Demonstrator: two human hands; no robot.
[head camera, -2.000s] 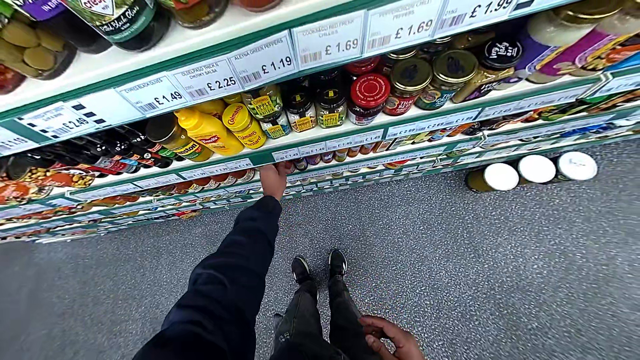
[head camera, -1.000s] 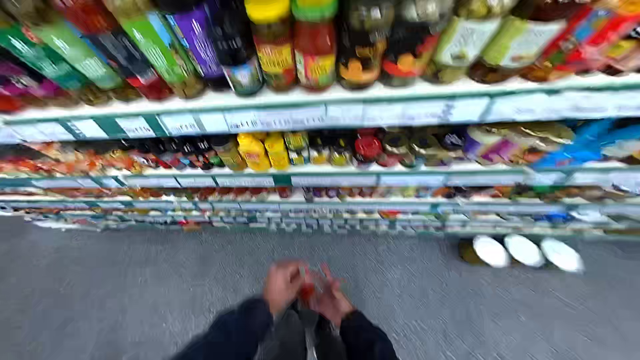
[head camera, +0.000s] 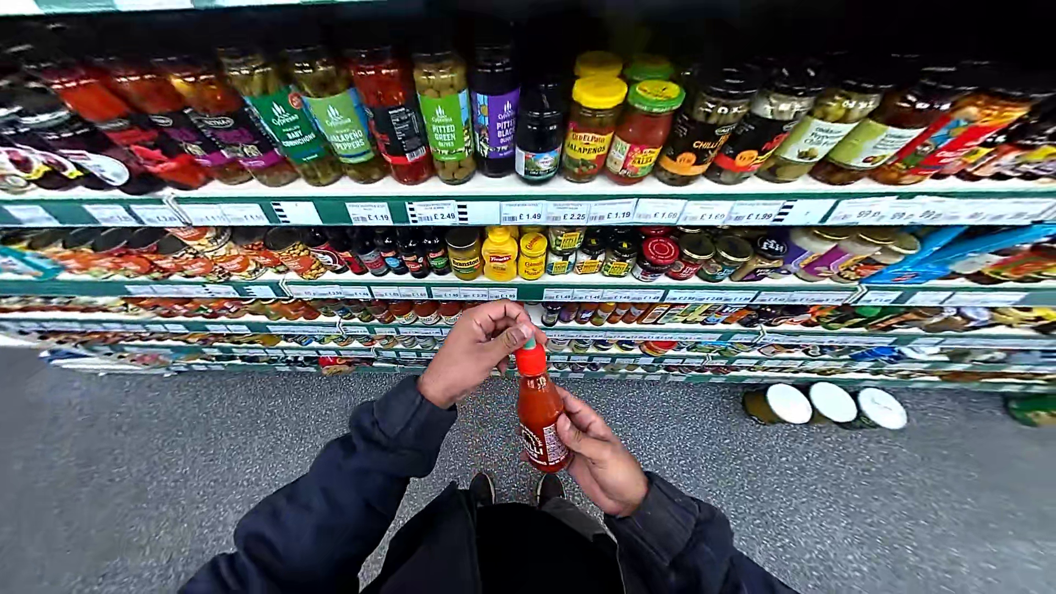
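A bottle of red chilli sauce (head camera: 540, 417) with a red cap and a small green tip is held tilted in front of my body. My right hand (head camera: 605, 458) grips its lower part from the right, the thumb across the label. At the top, the thumb and fingers of my left hand (head camera: 477, 351) pinch the green tip of the cap. Beyond the hands are shelves of jars and bottles, among them a yellow mustard bottle (head camera: 500, 256) and a red-lidded jar (head camera: 657, 254).
Glass jars of olives (head camera: 444, 120) and peppers line the upper shelf, above a green shelf edge (head camera: 685, 213) with price labels. Several lower shelves hold more bottles. Large white-lidded jars (head camera: 788, 404) stand at the bottom right, by the speckled grey floor (head camera: 289, 445).
Two seconds ago my left hand reached to a shelf edge and my right was low by my leg. Both are now together on the sauce bottle. The view has shifted to show the upper shelf.
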